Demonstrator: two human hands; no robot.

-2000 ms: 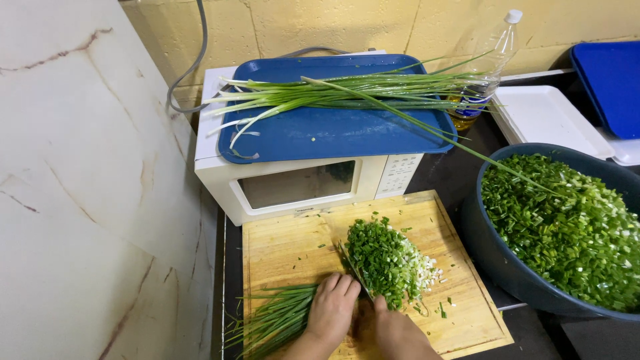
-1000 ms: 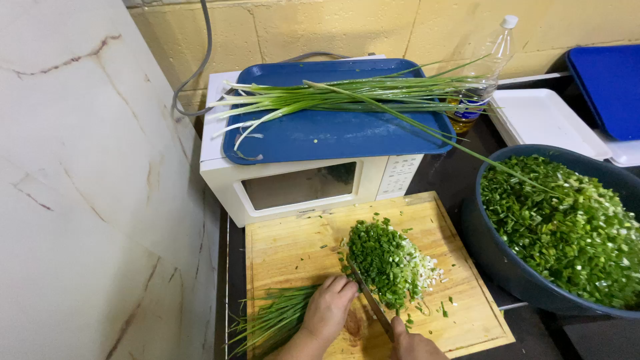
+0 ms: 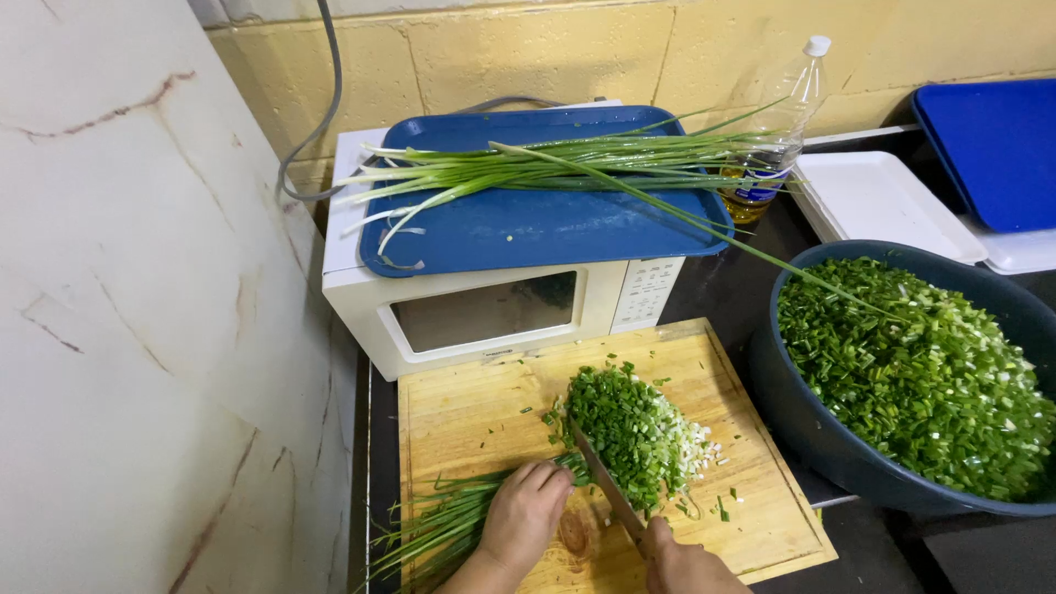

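Observation:
My left hand (image 3: pixel 528 511) presses a bunch of green onion stalks (image 3: pixel 450 516) onto the wooden cutting board (image 3: pixel 470 404), their ends pointing to the lower left. In my right hand (image 3: pixel 681 561) is the handle of a kitchen knife (image 3: pixel 606 487). Its blade lies between my left hand and a heap of chopped green onion (image 3: pixel 627 429), which is green on the left and white on the right. Whole green onions (image 3: pixel 528 165) rest across a blue tray (image 3: pixel 495 239) on top of a white microwave oven (image 3: pixel 355 322). One long stalk reaches over to the tub.
At the right, a dark blue tub (image 3: pixel 833 429) holds much chopped green onion. Behind it are white trays (image 3: pixel 895 198) and another blue tray (image 3: pixel 990 157). A plastic bottle (image 3: pixel 775 132) with yellow liquid stands beside the microwave. A marbled panel (image 3: pixel 148 330) borders the left side.
The knife blade, mostly hidden by my hands two seconds ago, now shows clearly, angled beside the heap. My right hand has moved slightly away from my left hand.

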